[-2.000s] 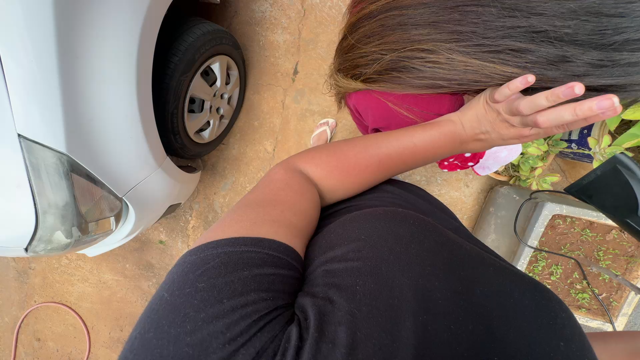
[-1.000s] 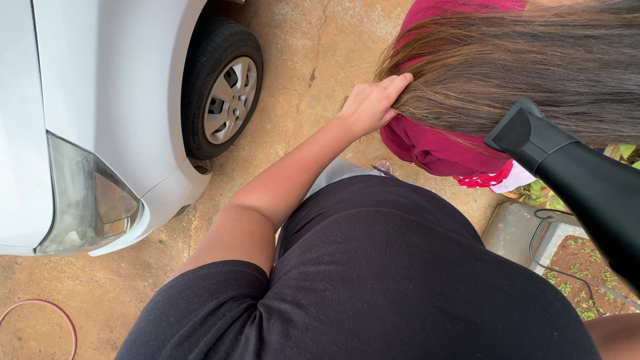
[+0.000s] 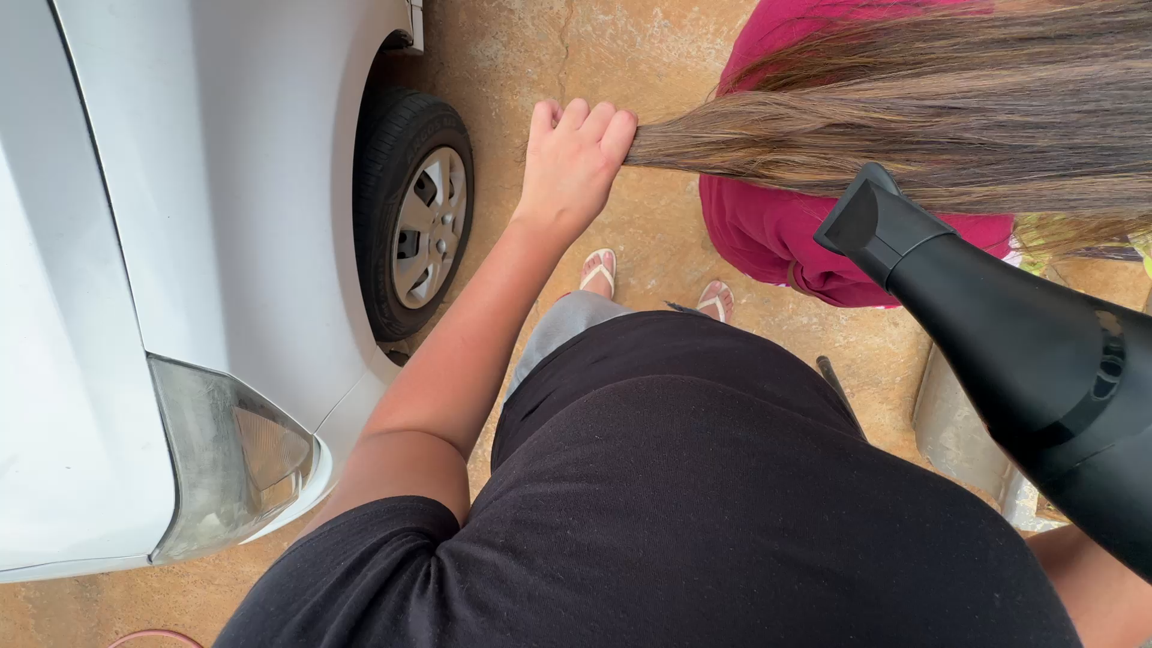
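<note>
My left hand (image 3: 579, 162) is closed around the ends of a long lock of brown hair (image 3: 792, 135), pulled out to the left from another person in a dark pink top (image 3: 765, 225). A black hair dryer (image 3: 999, 342) with a flat concentrator nozzle (image 3: 868, 220) comes in from the right edge, its nozzle tip close to the lower side of the hair. My right hand is outside the view; only part of that arm shows at the lower right, below the dryer. The dryer's handle is hidden too.
On the left stands a white car with its front wheel (image 3: 418, 216) and headlight (image 3: 234, 454) near my left arm. My feet in flip-flops (image 3: 598, 273) are on the stained concrete floor (image 3: 648, 54). A grey planter or block (image 3: 958, 423) is at the right, and a pinkish hose (image 3: 155, 635) at the lower left.
My left hand was open over the hair, then at its lower edge; now it grips the ends farther left. The hair dryer, barely in view at first, now reaches in beside the hair.
</note>
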